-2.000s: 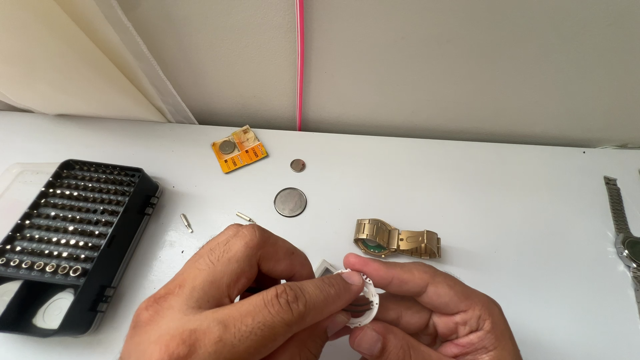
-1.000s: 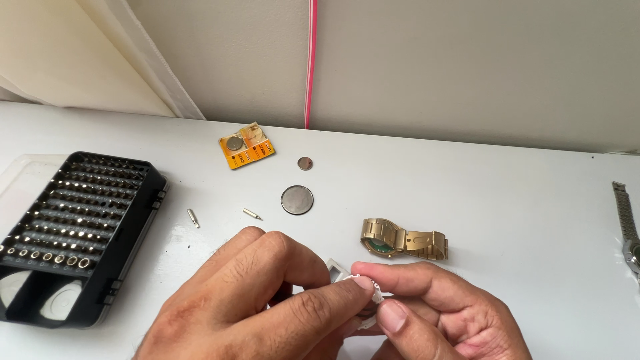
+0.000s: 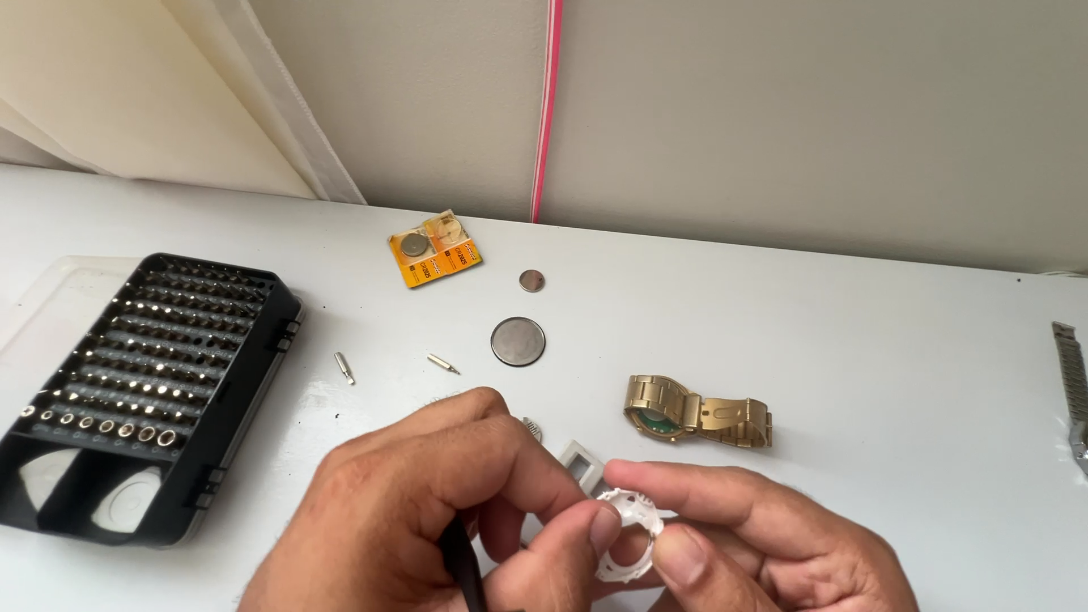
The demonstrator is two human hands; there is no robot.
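Observation:
A white plastic ring-shaped watch part (image 3: 630,535) is pinched between the fingertips of my left hand (image 3: 442,510) and my right hand (image 3: 756,544). My left hand also has a black tool (image 3: 461,557), perhaps tweezers, tucked in its palm; its tip is hidden. Just beyond the fingers lies a light grey frame-like piece (image 3: 581,467), partly covered. A small ridged metal piece (image 3: 532,428) shows beside my left fingers. The gold-coloured wristwatch (image 3: 699,412) lies on its side past my right hand, its bracelet folded.
A black screwdriver bit case (image 3: 153,382) stands at left. Two loose bits (image 3: 343,368), a round metal case back (image 3: 518,342), a button cell (image 3: 532,280) and an orange battery blister card (image 3: 435,249) lie on the white table. Another metal-strap watch (image 3: 1070,382) is at the right edge.
The white ring has been tilted, so its face and round opening now show more plainly between my fingertips. Both hands remain close together.

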